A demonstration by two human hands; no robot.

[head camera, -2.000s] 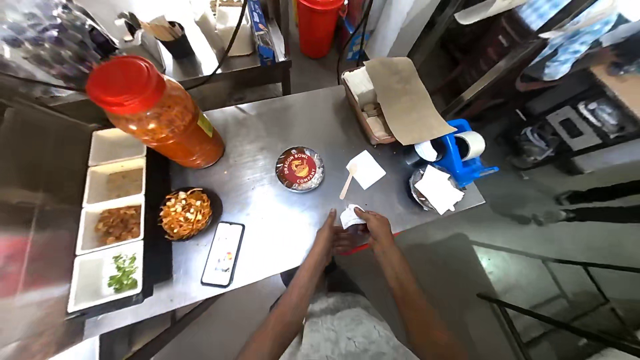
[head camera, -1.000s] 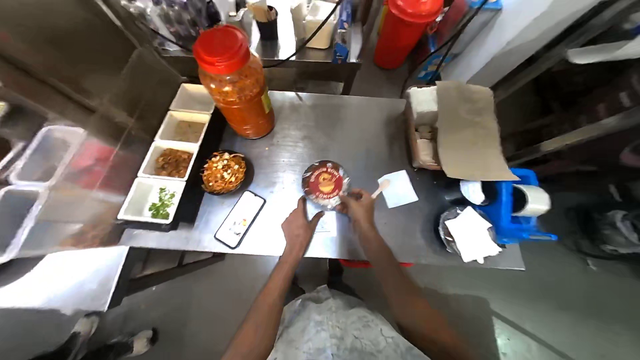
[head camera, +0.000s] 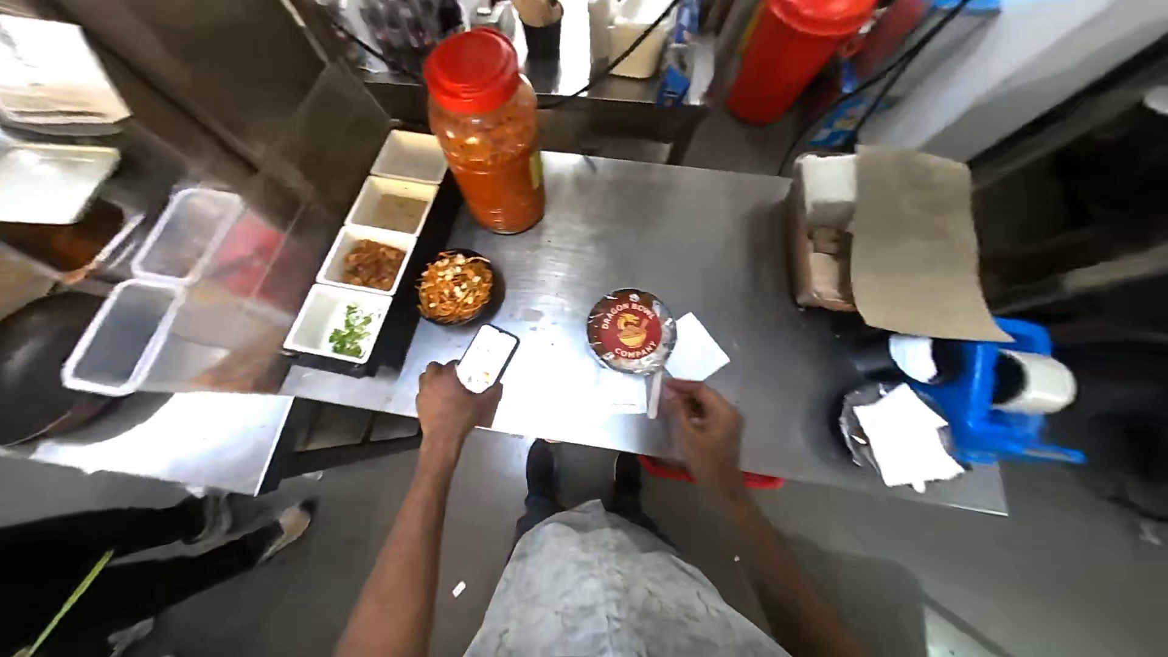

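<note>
My left hand [head camera: 451, 401] is at the lower end of a smartphone [head camera: 488, 358] with a lit screen, its fingers on the phone's near edge. Right of it sits a covered round bowl [head camera: 631, 331] with a red printed label and clear film. My right hand [head camera: 704, 415] is just below and right of that bowl, its fingertips at a small pale wooden utensil [head camera: 654, 394]; whether they grip it is unclear. White paper napkins [head camera: 697, 349] lie beside and below the bowl. Behind the phone stands a black bowl of shredded food with nuts [head camera: 455, 287].
Left are white containers [head camera: 315, 319] of toppings and a large red-lidded jar [head camera: 497, 173]. An open cardboard box [head camera: 808, 242], a blue tape dispenser [head camera: 981, 401] and a second film-covered bowl with napkins [head camera: 903, 433] stand right. Another person's legs [head camera: 164, 538] show at lower left.
My left hand has moved left from the labelled bowl to the phone. My right hand has moved off that bowl, toward the near right. The view has shifted left.
</note>
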